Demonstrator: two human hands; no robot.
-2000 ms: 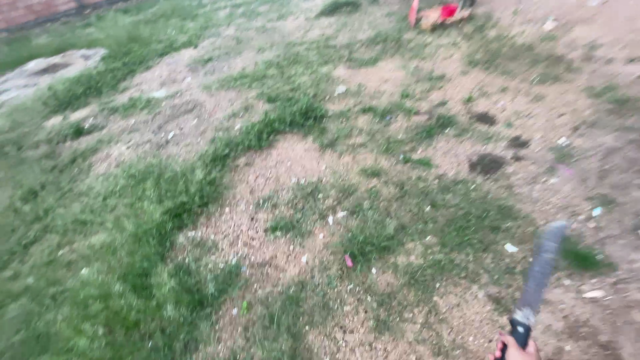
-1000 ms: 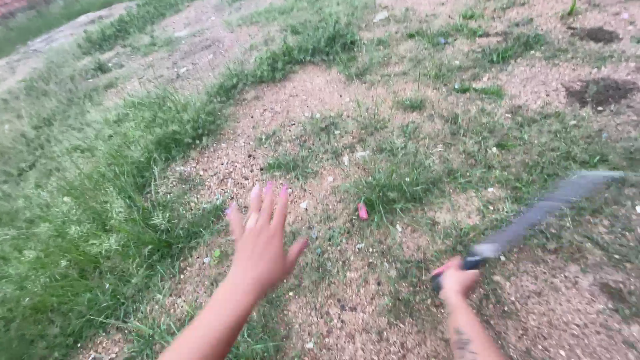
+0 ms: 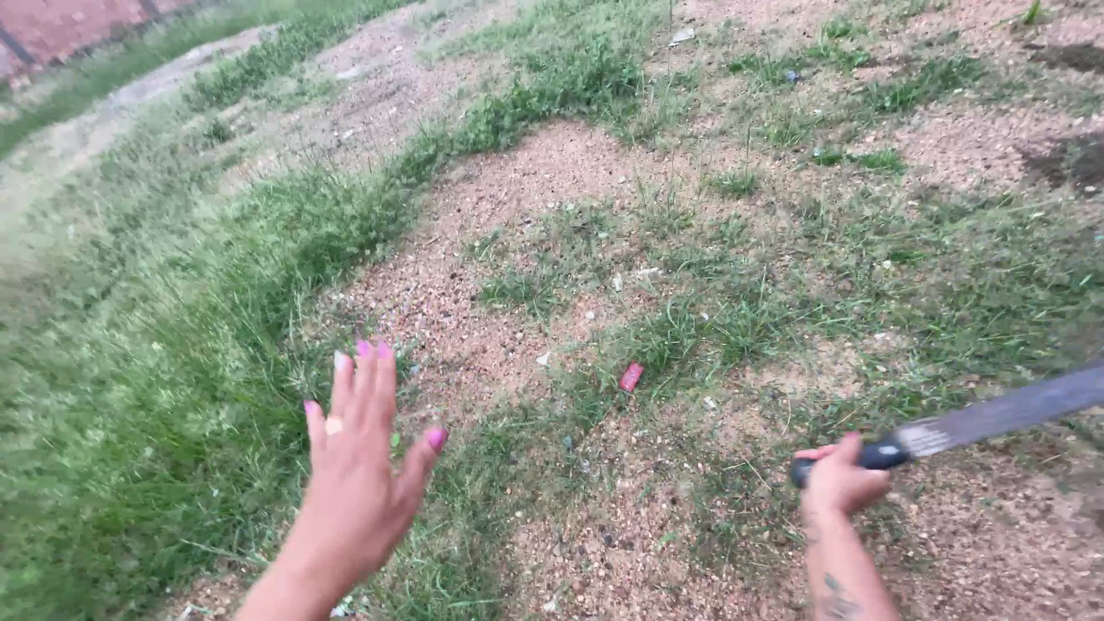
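Note:
My left hand [image 3: 362, 448] is held out over the grass and gravel at lower left, palm down, fingers apart, with nothing in it; it has painted nails and a ring. At lower right my right hand [image 3: 843, 479] grips the black handle of a machete [image 3: 1009, 410]. The long dark blade points to the right and runs out of the frame at the right edge. Between the hands, on the ground further forward, lies a small red wrapper or piece of litter [image 3: 631, 377].
Tall grass [image 3: 164, 405] grows thickly on the left. Patchy short grass and reddish gravel [image 3: 552, 172] spread ahead. Small pale scraps [image 3: 681, 36] lie scattered about. Dark patches [image 3: 1069, 159] mark the soil at right, and a brick wall [image 3: 78, 30] stands at the upper left.
Two seconds ago only my right hand with the machete was in view. My left hand has since come in at the lower left. The blade has swung from pointing upward to pointing right.

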